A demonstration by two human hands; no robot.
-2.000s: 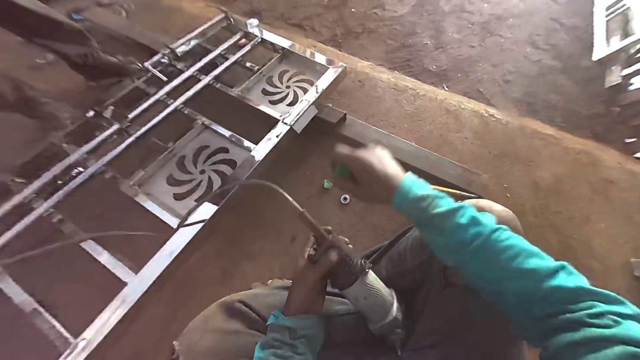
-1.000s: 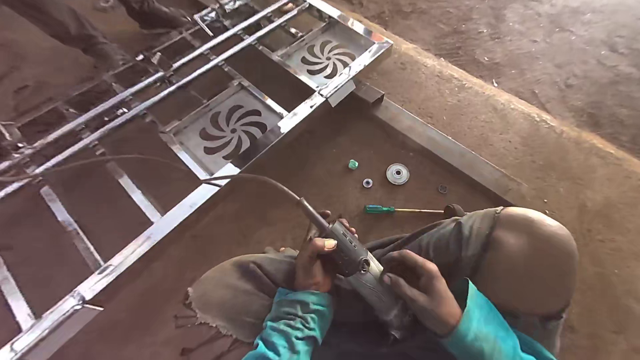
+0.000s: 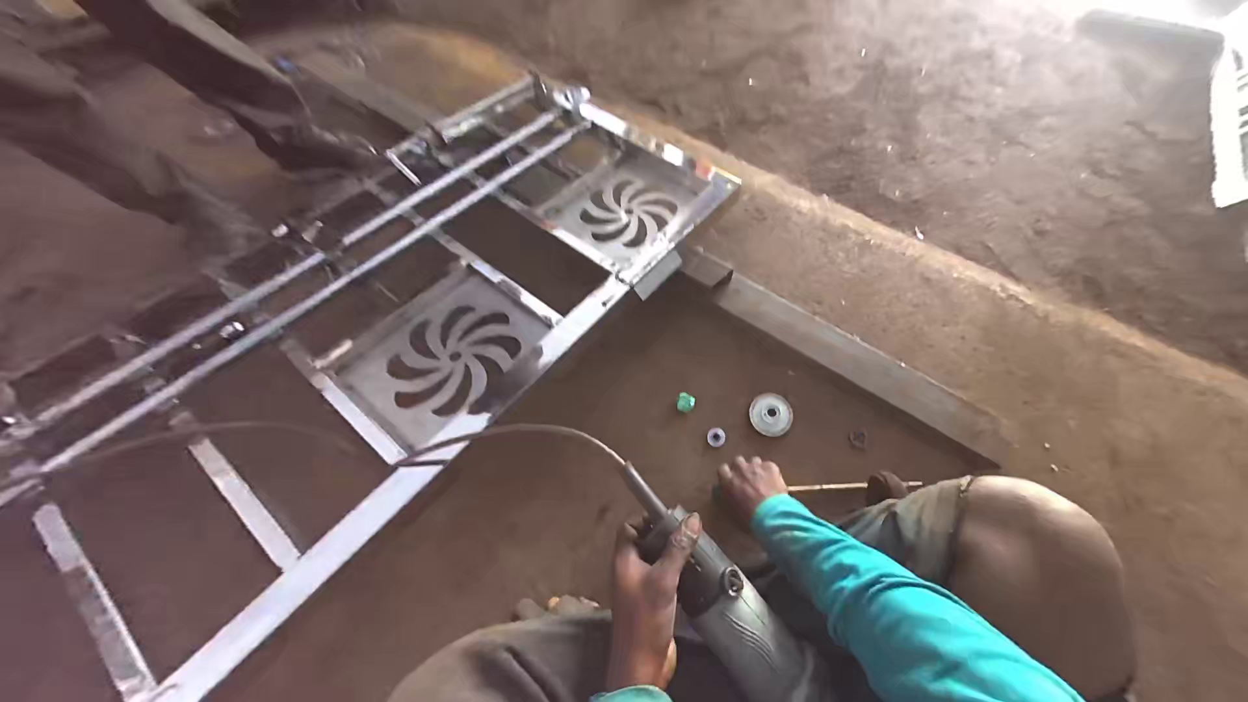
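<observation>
My left hand (image 3: 655, 585) grips the rear end of a grey corded power tool, likely an angle grinder (image 3: 736, 609), near where its cord comes out; its lower end lies over my lap. Down on the ground, my right hand (image 3: 751, 485) is closed around the handle end of a screwdriver (image 3: 829, 487), whose shaft sticks out to the right; the handle is mostly hidden. Just beyond that hand lie a round metal disc (image 3: 771, 415), a small ring (image 3: 716, 437), a green piece (image 3: 685, 402) and a small dark part (image 3: 858, 440).
A welded metal frame (image 3: 336, 534) with pinwheel-cut panels (image 3: 453, 357) fills the left side, the tool's cord (image 3: 556, 429) crossing it. A metal bar (image 3: 858, 366) lies beyond the small parts. Another person's legs (image 3: 224, 88) are at the upper left. A white object (image 3: 1230, 117) stands upper right.
My right hand has left the power tool and moved onto the screwdriver's handle on the ground. My left hand still holds the tool. The view has shifted.
</observation>
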